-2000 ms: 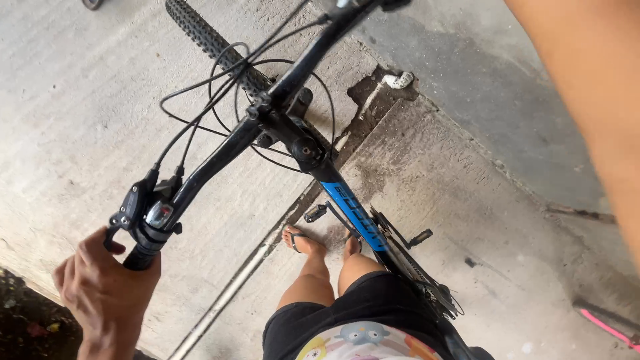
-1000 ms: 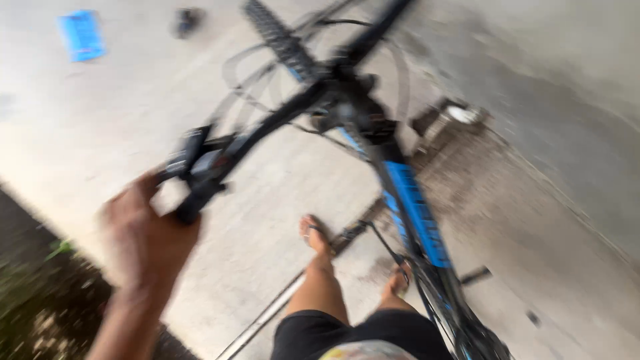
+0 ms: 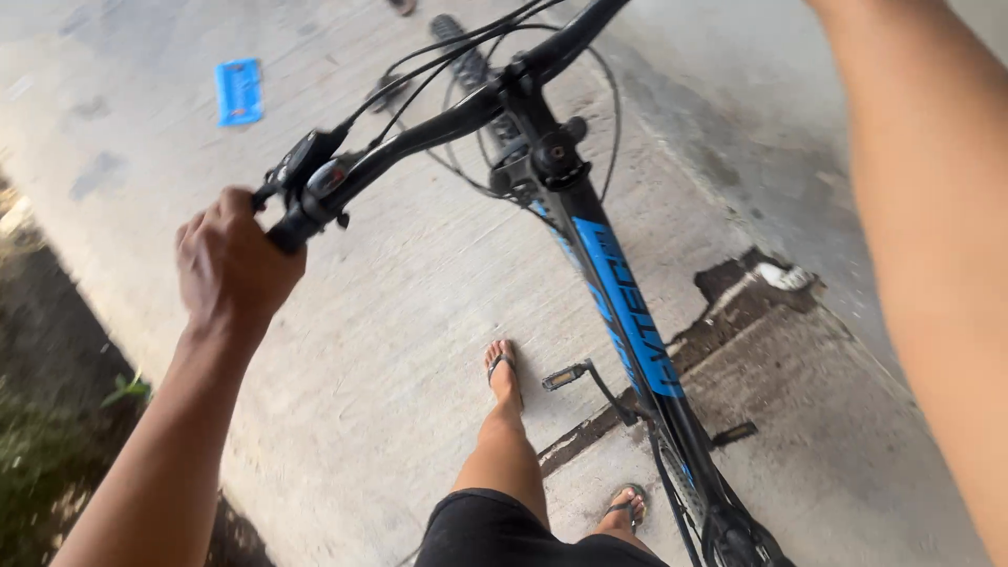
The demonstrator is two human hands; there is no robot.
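My left hand (image 3: 236, 260) is wrapped around the left grip of a bicycle's black handlebar (image 3: 429, 130), beside the brake lever and shifter (image 3: 311, 169). My right forearm reaches up along the right edge, but the right hand is outside the view. The stem (image 3: 551, 146) with its cables sits at top centre, above the knobby front tyre (image 3: 465, 59). From there the black and blue frame tube (image 3: 626, 307) slants down to the lower right. One pedal (image 3: 565, 376) shows left of the frame, another (image 3: 734, 434) on its right. My feet in flip-flops stand left of the bicycle.
A blue packet (image 3: 239, 92) lies on the concrete floor at upper left. Soil and plants (image 3: 47, 441) border the slab at lower left. Right of the frame, a broken strip (image 3: 728, 303) in the concrete holds a whitish object (image 3: 786, 276). A grey raised surface or wall runs along the right.
The bicycle and I have moved forward over the floor, the cracked strip now lying farther back along the frame. My left hand has stayed on the grip. The view has shifted.
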